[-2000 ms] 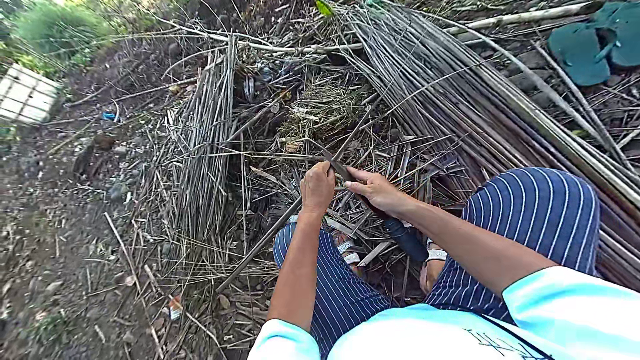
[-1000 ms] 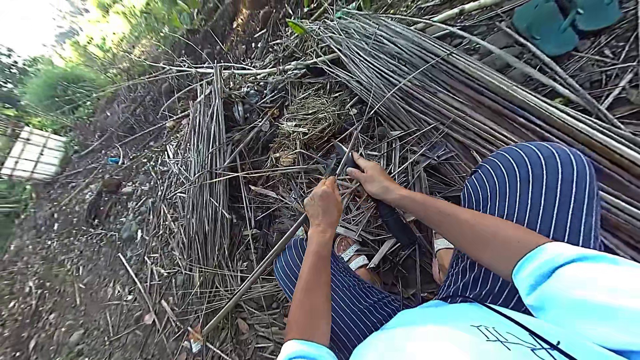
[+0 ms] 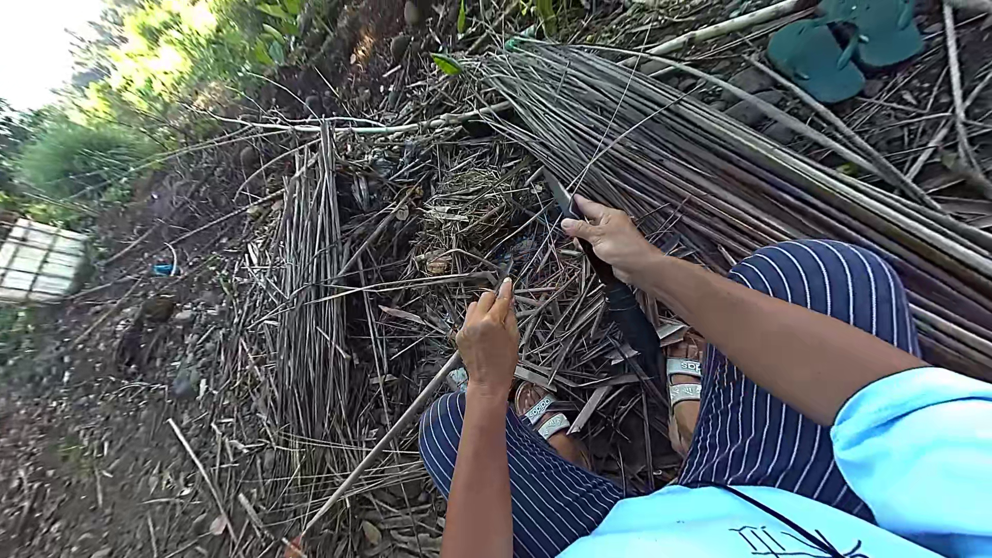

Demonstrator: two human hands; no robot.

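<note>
My left hand (image 3: pixel 490 337) is closed around a long thin stalk (image 3: pixel 387 438), which runs down to the lower left; its frayed upper end shows beyond my fingers. My right hand (image 3: pixel 612 236) grips a dark-bladed knife (image 3: pixel 559 194), its blade pointing up and left, with thin strands close to it. A black wrapped thing (image 3: pixel 634 322), perhaps the knife's handle, slants down below my right hand. A large bundle of long stalks (image 3: pixel 721 155) lies at the upper right, and a smaller pile of thin sticks (image 3: pixel 306 287) lies left of my hands.
Dry scraps and a clump of shavings (image 3: pixel 473 205) cover the ground between the piles. Green slippers (image 3: pixel 818 62) lie at the upper right. A white crate-like thing (image 3: pixel 39 260) stands at the far left. My sandalled feet (image 3: pixel 539 411) and striped knees are close below my hands.
My hands were close together on the stalk and knife; now they are apart, the right hand with the knife up and to the right of the left hand.
</note>
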